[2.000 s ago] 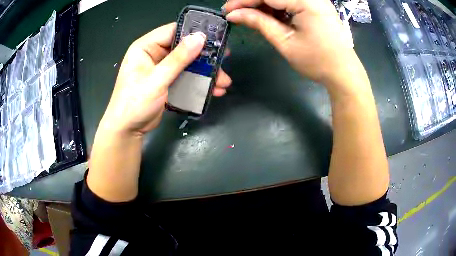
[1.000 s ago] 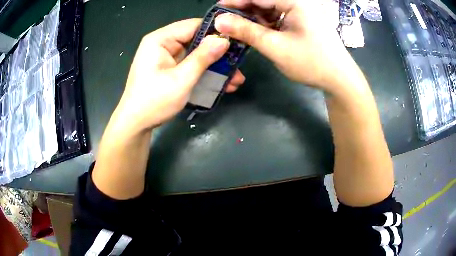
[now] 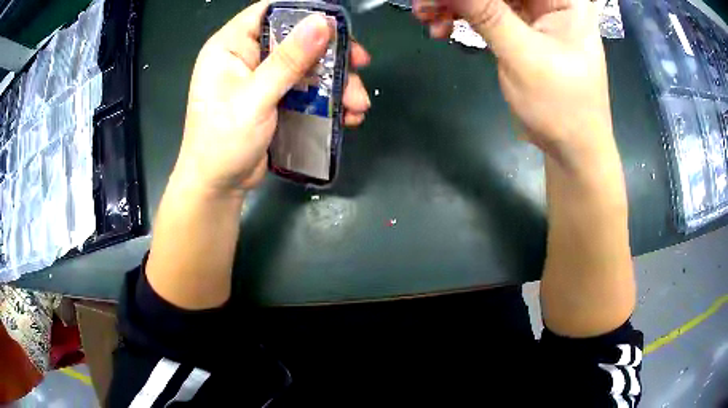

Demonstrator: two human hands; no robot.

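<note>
A black phone housing (image 3: pixel 338 103) with a board inside stands almost upright in my left hand (image 3: pixel 235 100). My left thumb presses on the board's upper part and my fingers wrap behind the right side. The board shows a blue middle (image 3: pixel 307 101) and a pale grey rectangle (image 3: pixel 303 145) at the lower end. My right hand (image 3: pixel 539 64) is at the top right, apart from the phone, partly cut off by the frame's upper edge. A blurred shiny piece shows left of its fingertips; I cannot tell whether it is held.
Translucent trays (image 3: pixel 56 143) lie at the left beside a glossy black tray (image 3: pixel 117 171). A clear pocketed tray (image 3: pixel 694 119) lies at the right edge. Silvery pieces (image 3: pixel 469 34) lie behind my right hand. Tiny scraps dot the green mat (image 3: pixel 431 199). A brown box (image 3: pixel 96 331) is below left.
My right hand has come off the phone's top and moved right. My left hand has moved left with the phone, which is now more upright. More of the board shows.
</note>
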